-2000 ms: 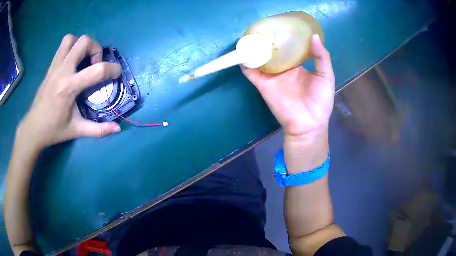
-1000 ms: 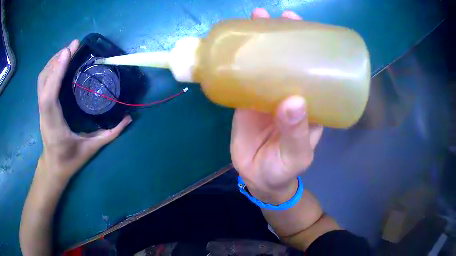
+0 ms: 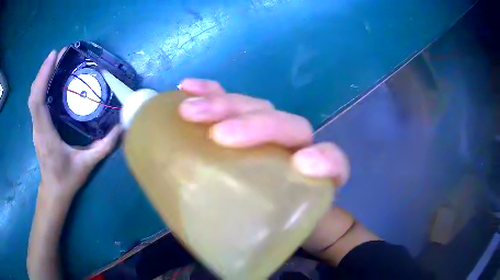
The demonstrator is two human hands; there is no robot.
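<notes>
The black speaker housing (image 3: pixel 118 65) lies at the left on the green bench, with the round speaker driver (image 3: pixel 83 94) bright white in it. Thin red and dark wires cross the driver. My left hand (image 3: pixel 66 158) holds the housing by its left and lower edges. My right hand (image 3: pixel 252 123) grips the large amber glue bottle (image 3: pixel 219 191), fingers over its top side. The pale nozzle (image 3: pixel 116 86) points up-left, its tip at the driver's upper right rim. The bottle hides part of the wires and most of my right palm and wrist.
The worn green bench top (image 3: pixel 263 54) ends at a dark edge running diagonally from lower left to upper right. A pale-edged dark object (image 3: pixel 2 90) is cut off at the left rim. Grey floor and a brown box (image 3: pixel 447 221) show at the right.
The bottle has swung so its base points down toward me and the nozzle comes from the lower right. The housing has turned and shifted slightly left. My right hand's fingers now cover the bottle's top side.
</notes>
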